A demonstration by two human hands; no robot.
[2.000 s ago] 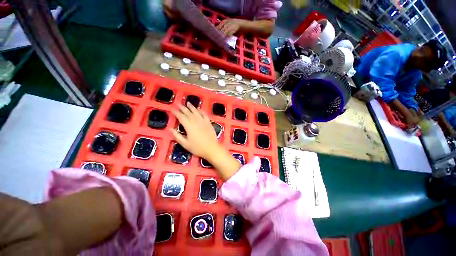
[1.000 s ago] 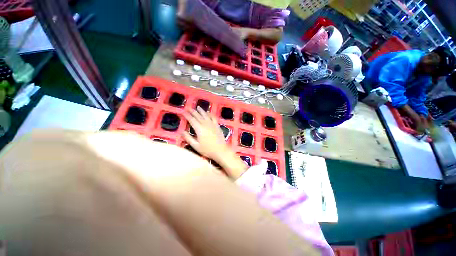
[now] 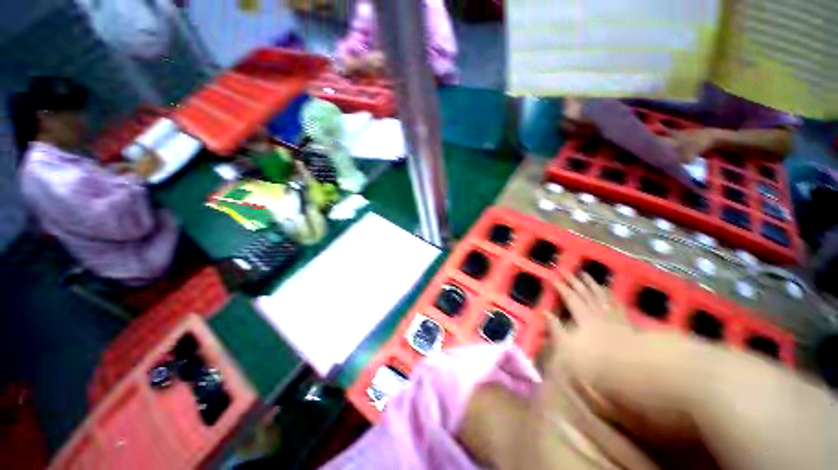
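Note:
A red tray [image 3: 617, 266] with square pockets lies in front of me. Dark square watch heads [image 3: 497, 324] sit in its pockets, several with silver rims. My right hand [image 3: 588, 321] lies palm down on the tray, fingers spread, holding nothing that I can see. Its forearm comes from the lower right and hides the tray's lower right part. My left pink sleeve crosses the tray's lower edge. Blurred bare skin beyond it runs under the right forearm; the left hand's fingers cannot be made out.
A person's hands work over a second watch tray [image 3: 640, 181] behind white discs on cables [image 3: 661, 245]. White board [image 3: 354, 285] lies left. A shallow carrier tray [image 3: 138, 441] holds loose black watches. Metal post [image 3: 415, 119], hanging sheets [image 3: 611, 46], and a pink-smocked person sits far left.
The view has swung left, so the near tray shows further right. The left arm has moved from across the bottom to its cuff over the tray's lower edge. The right hand stays on the tray.

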